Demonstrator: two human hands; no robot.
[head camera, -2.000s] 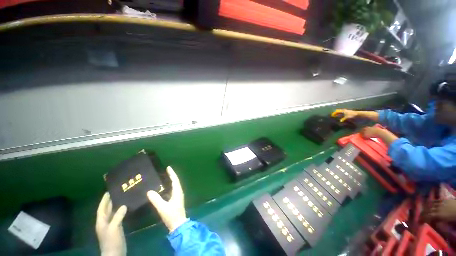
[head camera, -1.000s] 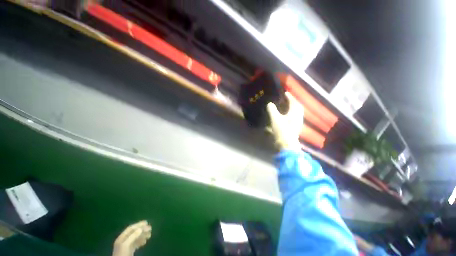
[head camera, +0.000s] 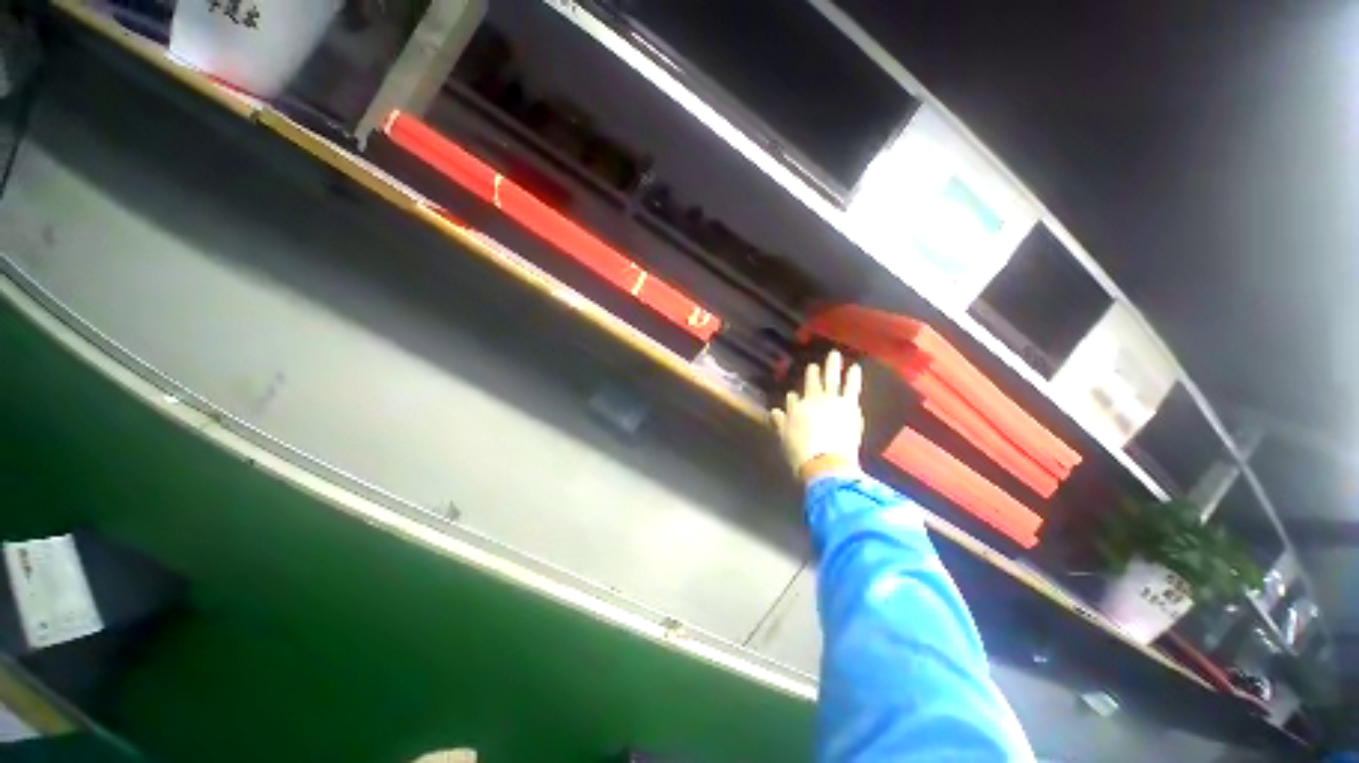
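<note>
My right hand (head camera: 824, 413), in a pale glove and blue sleeve, is raised to the overhead shelf. Its fingers are spread in front of a dark, box-like shape beside the red stacked items (head camera: 969, 395). The hand largely hides that shape, and whether it touches it is unclear. Only a pale bit of my left hand (head camera: 444, 756) shows at the bottom edge, cut off by the frame. A white paper slip (head camera: 52, 590) lies on a black box (head camera: 127, 604) at the lower left, on the green belt (head camera: 328, 641).
The shelf's yellowish edge (head camera: 559, 289) crosses the view above a grey-white panel (head camera: 358, 380). A long red bundle (head camera: 559, 231) lies on the shelf. White pots stand at upper left (head camera: 254, 38) and at right, with a plant (head camera: 1148, 596). A metal rail (head camera: 447, 534) borders the belt.
The view has swung up and right. My right hand carried a black gold-printed box up to the shelf; its fingers are now spread. My left hand has dropped almost out of view.
</note>
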